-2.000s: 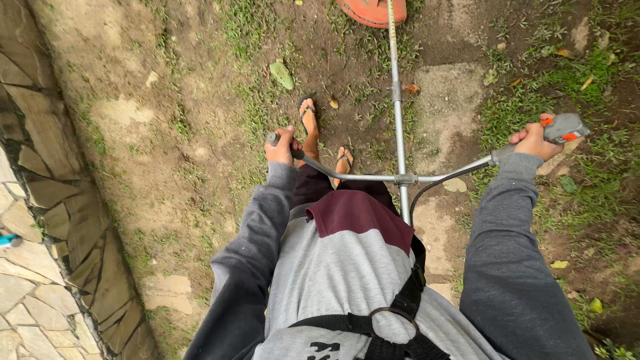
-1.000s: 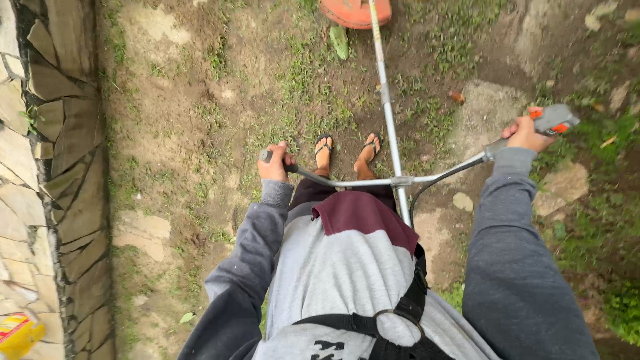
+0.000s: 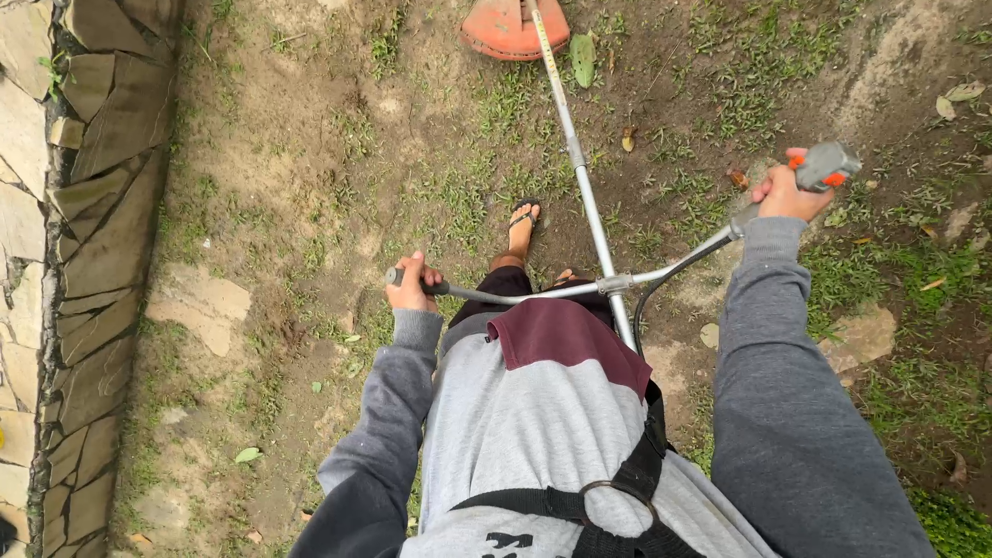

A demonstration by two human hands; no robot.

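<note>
My left hand (image 3: pixel 415 285) is closed around the left grip of a brush cutter's handlebar (image 3: pixel 496 297). My right hand (image 3: pixel 790 190) holds the right grip, just below the grey and orange throttle control (image 3: pixel 828 166). A clamp (image 3: pixel 614 284) joins the bar to the metal shaft (image 3: pixel 590 209), which runs up to the orange cutting guard (image 3: pixel 515 29) at the top edge. The cutting head beneath the guard is hidden. A black cable follows the bar's right side. Across my grey shirt lies a black harness with a metal ring (image 3: pixel 618 504).
A stone-clad wall or ledge (image 3: pixel 108 232) runs along the left. Patchy grass and bare soil with flat stones (image 3: pixel 862 337) surround my feet, which wear flip-flops (image 3: pixel 525 221). A large green leaf (image 3: pixel 583 60) lies right beside the guard.
My feet have stepped: side by side one second ago, one is now ahead and the other is mostly hidden by the shorts and bar. Both hands keep their hold.
</note>
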